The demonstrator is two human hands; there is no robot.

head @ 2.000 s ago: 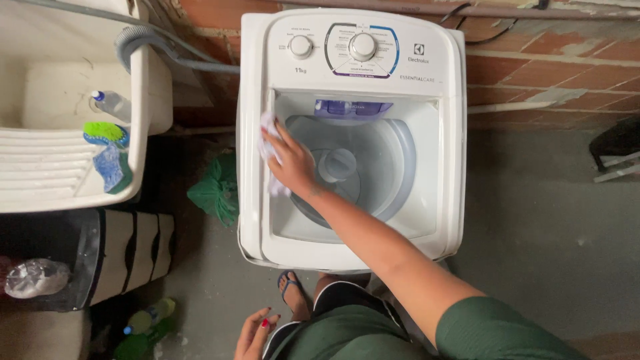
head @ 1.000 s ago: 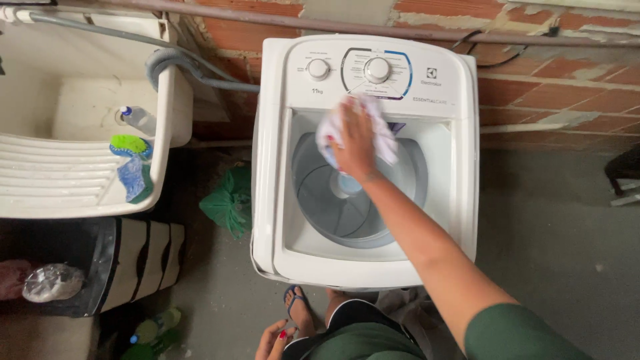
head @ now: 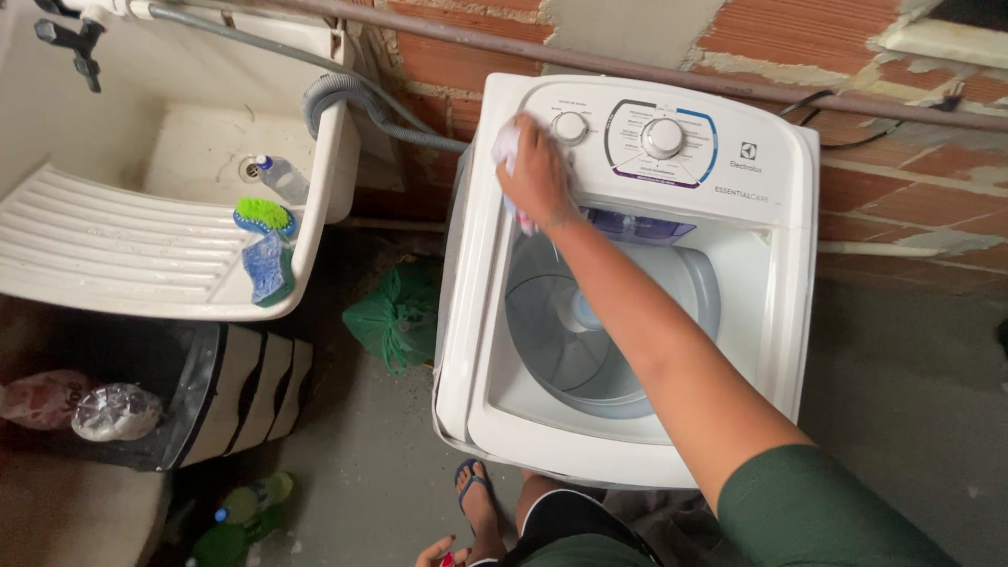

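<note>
A white Electrolux top-loading washing machine (head: 787, 315) stands in the middle, its lid not in the way and its drum (head: 583, 346) showing. My right hand (head: 535, 173) presses a crumpled white cloth (head: 508, 150) on the left end of the control panel, just left of the smaller knob (head: 569, 127). The larger knob (head: 663, 138) sits further right on the panel. A purple-tinted dispenser (head: 642, 227) lies below the panel, partly behind my forearm. My left hand (head: 438, 554) hangs low at the bottom edge, partly cut off, with fingers apart and nothing seen in it.
At left is a laundry sink (head: 307, 260) holding a plastic bottle (head: 283, 179), a green-bristled brush (head: 264, 215) and a blue sponge (head: 268, 268). A grey hose (head: 378, 118) runs to the washer. A green bag (head: 394, 319), a drawer unit (head: 236, 394) and bottles (head: 256, 500) stand below.
My right hand has moved with the cloth from over the drum's upper edge to the left end of the control panel. Earlier it was on the left rim of the opening.
</note>
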